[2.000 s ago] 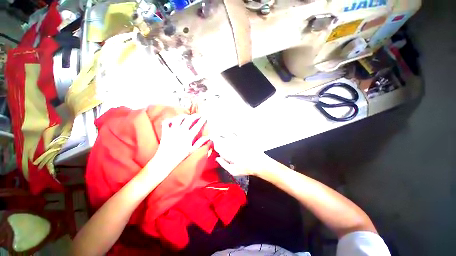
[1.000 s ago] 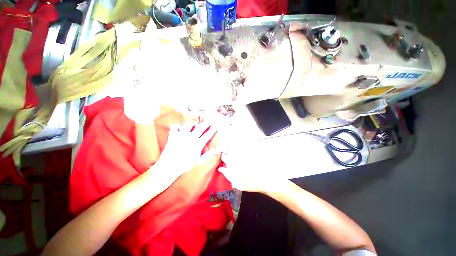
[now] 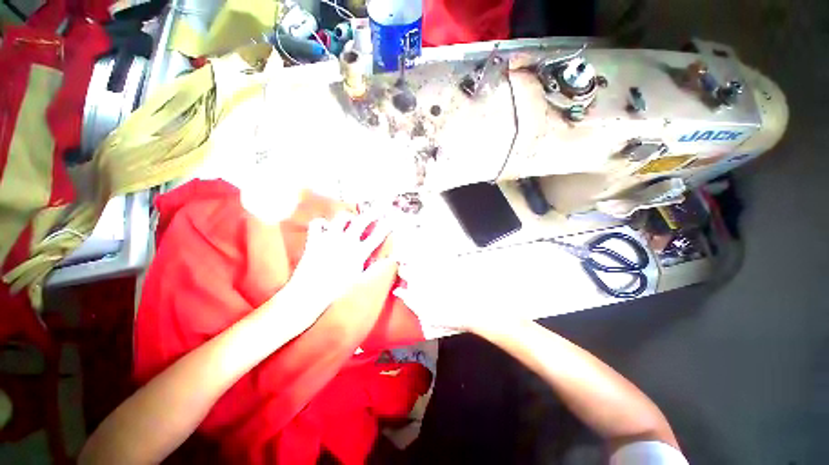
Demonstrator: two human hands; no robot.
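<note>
A large red garment piece lies bunched over the table's front edge and hangs down to the lap. My left hand lies on it, fingers spread and pointing at the needle area, palm down. My right hand is at the cloth's right edge, its fingertips on the red cloth close to my left hand. Strong glare washes out both hands and the needle area, so the presser foot and the exact grip are hard to see. The cream-white sewing machine, marked JACK, stands behind.
A black phone and black-handled scissors lie right of my hands. Yellow-gold strips and red bands hang at the left. A blue and white can stands behind the machine. Oddments lie at the right end.
The view has swung, showing more of the machine's top. The red cloth's lower right part has shifted and a pale printed patch shows there. Both hands stay near the needle area.
</note>
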